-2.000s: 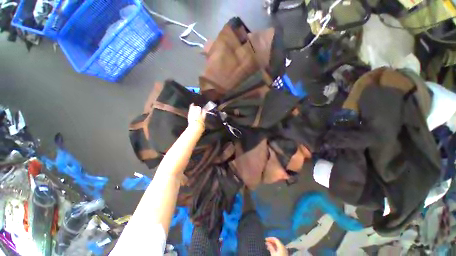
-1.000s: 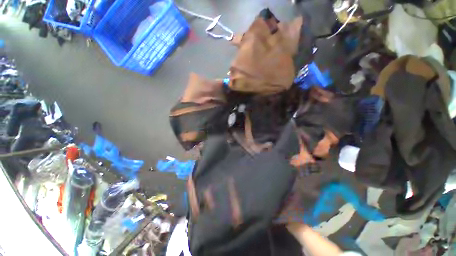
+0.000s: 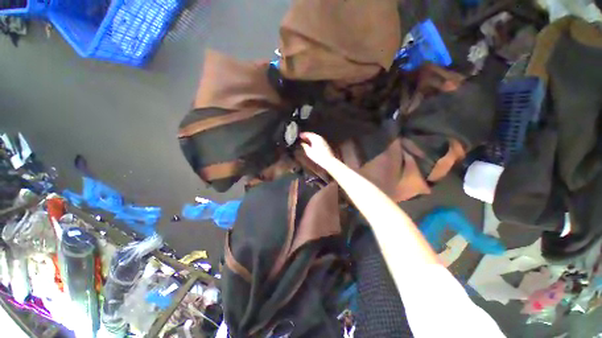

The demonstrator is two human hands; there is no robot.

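A large bundle of black-and-brown sewn pieces [image 3: 264,224] spreads over the floor in front of me and over blue crates. Its flaps fan out around a dark gathered middle with small white tags [image 3: 292,133]. My right hand [image 3: 315,150] reaches in from the lower right, its fingertips at the middle beside the tags. Whether the fingers pinch the cloth is too blurred to tell. My left hand is not in view. One black flap with brown strips hangs toward me and covers part of my legs [image 3: 377,284].
A blue slotted crate [image 3: 122,33] stands at the upper left. Dark cloth pieces [image 3: 571,132] lie over another blue crate [image 3: 518,115] at the right. Blue plastic strips [image 3: 115,204] and pale offcuts [image 3: 508,270] litter the floor. Plastic-wrapped items [image 3: 79,270] stand at the lower left.
My left hand, at the bundle's middle two seconds ago, has left the view. My right hand has moved from the bottom up to the middle. A black-and-brown flap now lies toward me.
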